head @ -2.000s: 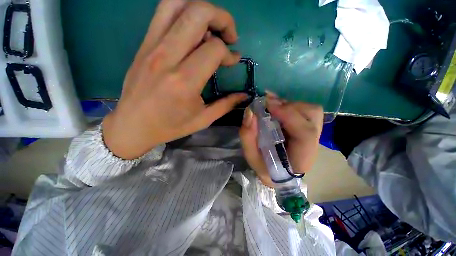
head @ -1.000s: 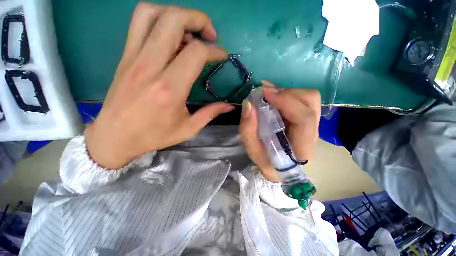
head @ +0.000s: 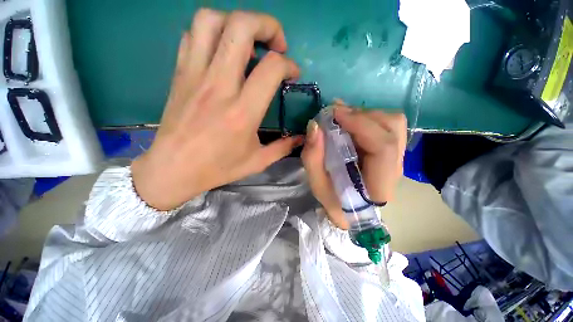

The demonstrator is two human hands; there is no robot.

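Note:
A small black open frame (head: 301,86) lies at the front edge of the green mat. My left hand (head: 217,107) holds it at its left side, index finger at the upper left corner and thumb at the lower edge. My right hand (head: 371,144) grips a clear dispensing syringe (head: 342,160) like a pen, its front end at the frame's right side. The needle tip is hidden or too small to make out. A bright green cap (head: 372,240) closes the syringe's rear end.
A white foam tray (head: 69,94) with black frames stands at the left. A white wipe (head: 435,34) lies at the upper right. A dark dispenser with a round gauge (head: 521,62) and yellow label is at the far right. A person's grey-white sleeve (head: 515,195) is at the right.
The frame was slanted like a diamond a second ago and now sits squarer. My left hand has moved right and its thumb now meets the frame. The right hand has barely moved.

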